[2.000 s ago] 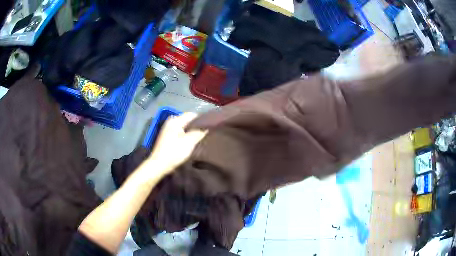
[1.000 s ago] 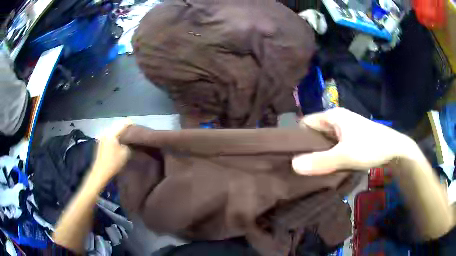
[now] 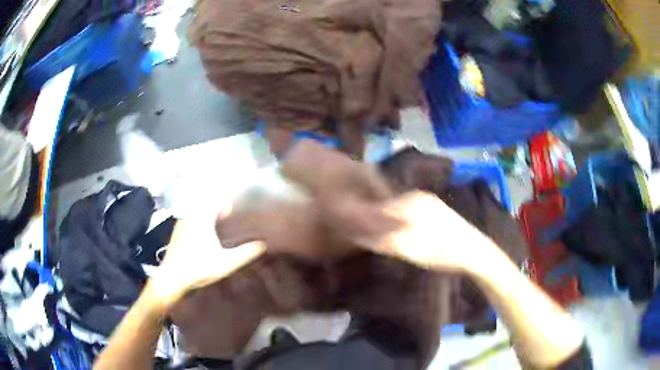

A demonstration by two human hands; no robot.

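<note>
A brown garment [image 3: 289,224] lies between my two hands, blurred and bunched, its lower part hanging down towards me. My left hand [image 3: 199,253] is at its left edge, thumb pointing right along the cloth. My right hand [image 3: 416,227] is on its right part, fingers blurred against the cloth. A large brown garment pile [image 3: 318,58] stands just beyond. A blue work basket [image 3: 481,173] holding more brown cloth [image 3: 492,217] is right of my right hand.
A large blue crate [image 3: 492,123] with black cloth and a yellow packet stands at the upper right. A red crate [image 3: 550,231] and a light-blue tub with black garments [image 3: 615,224] are at the right. Black garments with white parts [image 3: 105,238] lie at the left.
The view has turned from the crates towards the pile. The garment edge, stretched wide between my hands a second ago, is now bunched, and my hands are closer together and lower.
</note>
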